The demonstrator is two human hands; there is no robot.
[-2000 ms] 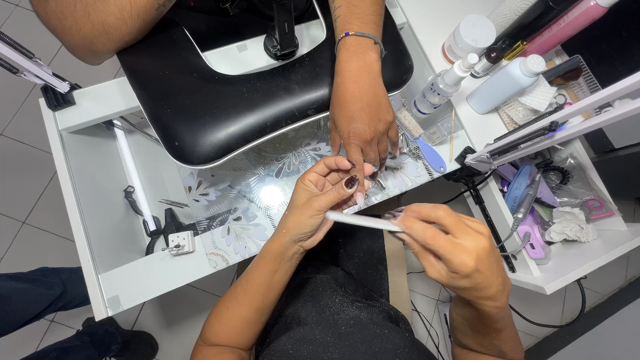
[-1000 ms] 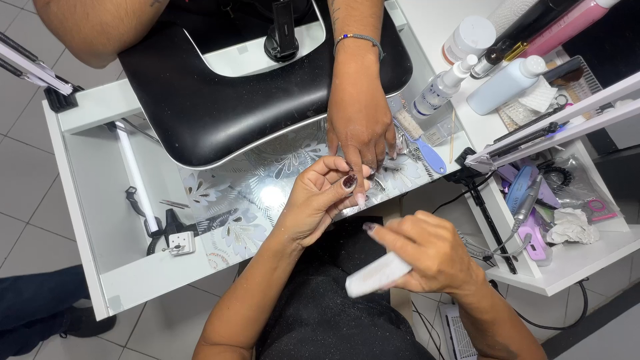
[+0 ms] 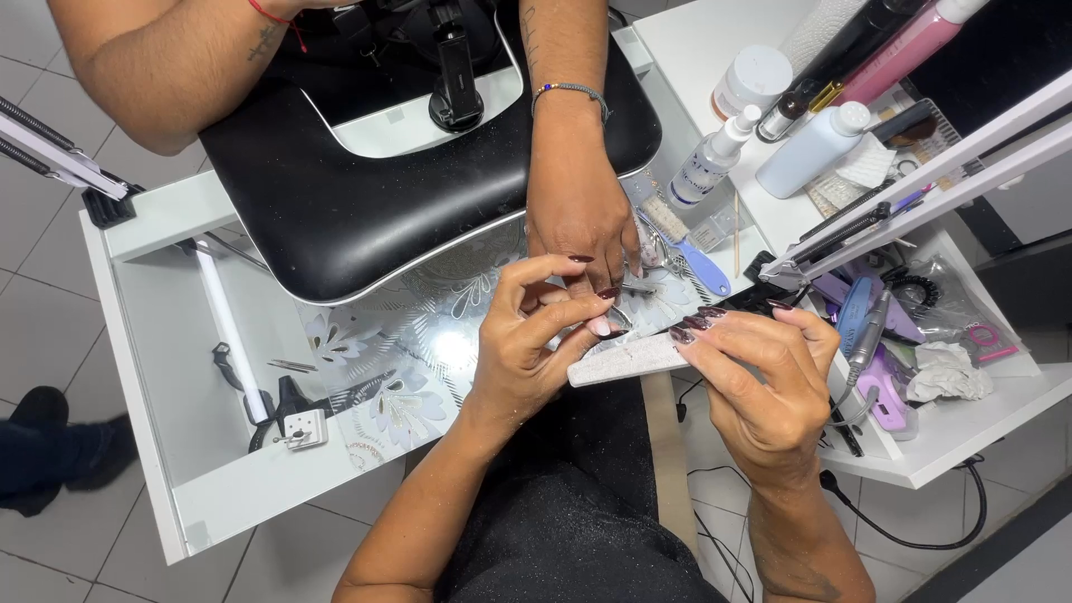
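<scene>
Across the desk, another person's hand, with a cord bracelet at its wrist, reaches down over the patterned glass top. My left hand pinches a finger of that hand near its pale pink nail. Between the thumb and fingers of my right hand is a whitish nail file, its far end beside my left thumb. A blue-handled nail brush lies to the right of the other person's hand, near some metal tools that are partly hidden.
A black padded armrest spans the desk. Bottles, among them a spray bottle, stand at the right. An open drawer holds a nail drill handpiece and crumpled tissue. White lamp arms flank the desk. Cables hang at lower right.
My right hand lowered the file away from the held finger, then brought it back up beside my left hand. My left hand still holds the other person's finger.
</scene>
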